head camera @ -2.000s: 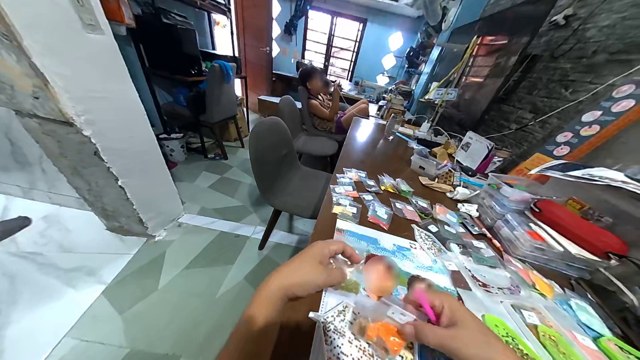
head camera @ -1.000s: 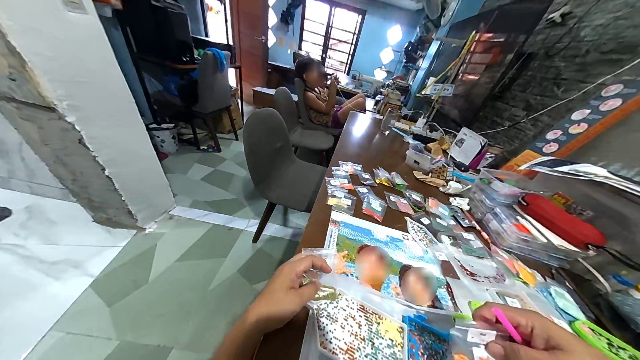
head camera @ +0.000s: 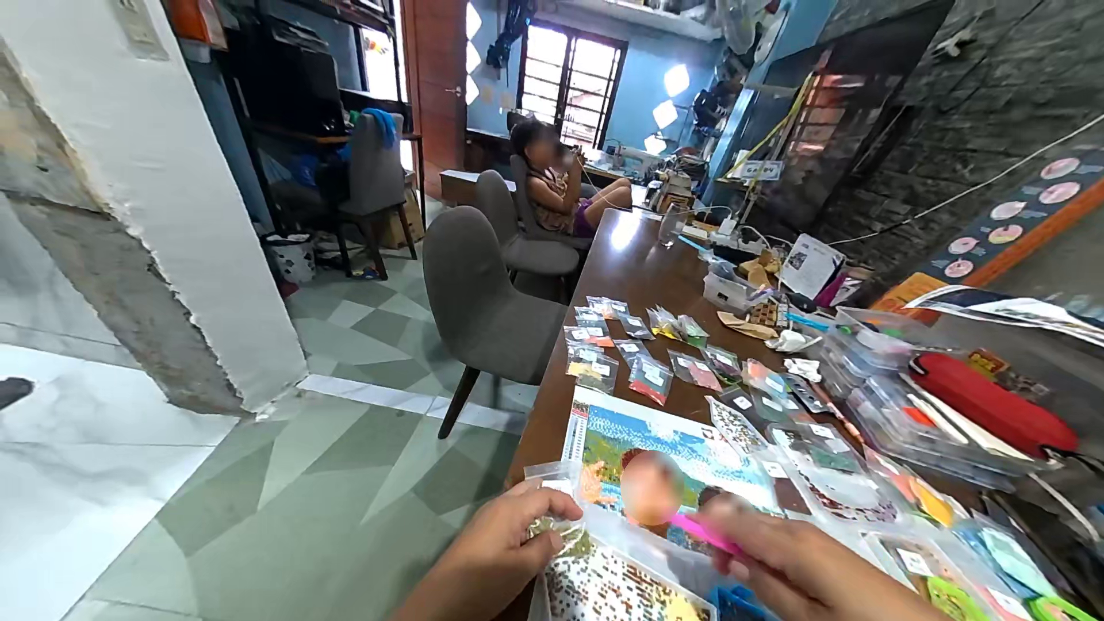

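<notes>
My left hand (head camera: 509,539) pinches a small clear zip bag (head camera: 562,536) with olive-green beads at the near edge of the table. In my right hand (head camera: 776,552) is a pink pen-like tool (head camera: 703,532), its tip over the partly covered diamond painting canvas (head camera: 681,431). Below the hands a clear plastic tray (head camera: 604,595) holds loose multicoloured beads, with a blue piece (head camera: 742,604) beside it, partly hidden by my right hand. Many small bead bags (head camera: 651,379) lie on the table beyond the canvas.
Stacked clear cases (head camera: 897,414) carry a red pouch (head camera: 992,405) at the right. Bead trays (head camera: 837,483) and green trays (head camera: 957,599) lie near my right hand. A grey chair (head camera: 492,302) stands at the table's left side. A person (head camera: 561,185) sits farther back.
My right hand has moved left over the canvas with the pink tool. Two seconds ago an orange bead bag was between my hands; now my left hand holds an olive-green one.
</notes>
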